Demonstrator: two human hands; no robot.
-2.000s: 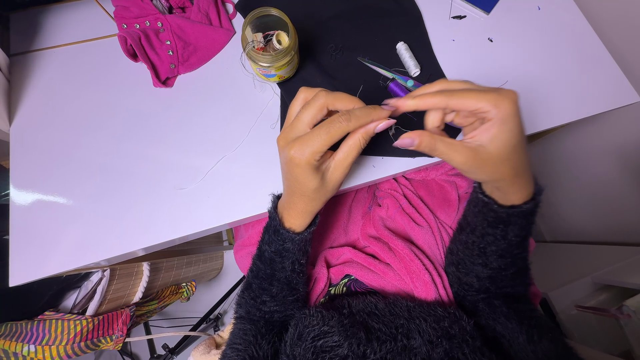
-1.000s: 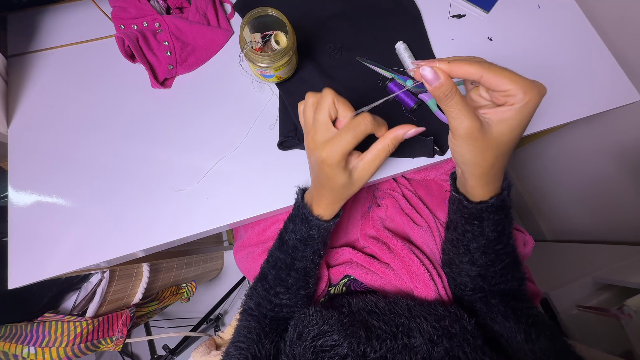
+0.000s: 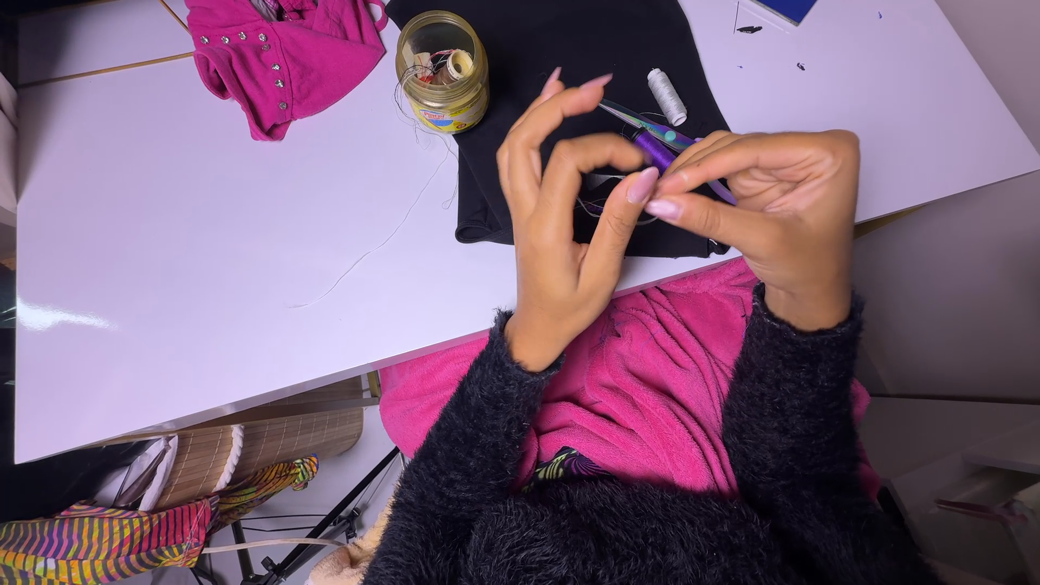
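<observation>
My left hand (image 3: 569, 211) and my right hand (image 3: 764, 203) meet at the fingertips above a folded black cloth (image 3: 552, 41). A thin thread (image 3: 591, 210) loops below the pinched fingertips; the finest detail between them is hidden. Beneath and beside my right fingers lie scissors with purple handles (image 3: 642, 122) and a spool of purple thread (image 3: 655, 151), partly covered. A spool of white thread (image 3: 668, 97) rests on the cloth just beyond the scissors.
An open glass jar (image 3: 445, 106) holding spools and thread ends stands at the cloth's left edge. A pink garment with snaps (image 3: 276, 61) lies at the upper left. A loose thread (image 3: 382, 244) trails over the white table (image 3: 203, 268). A blue object (image 3: 786, 8) sits at the far edge.
My hands were apart one second ago, with a strand stretched between them; now their fingertips are together. My right hand has moved down toward my left.
</observation>
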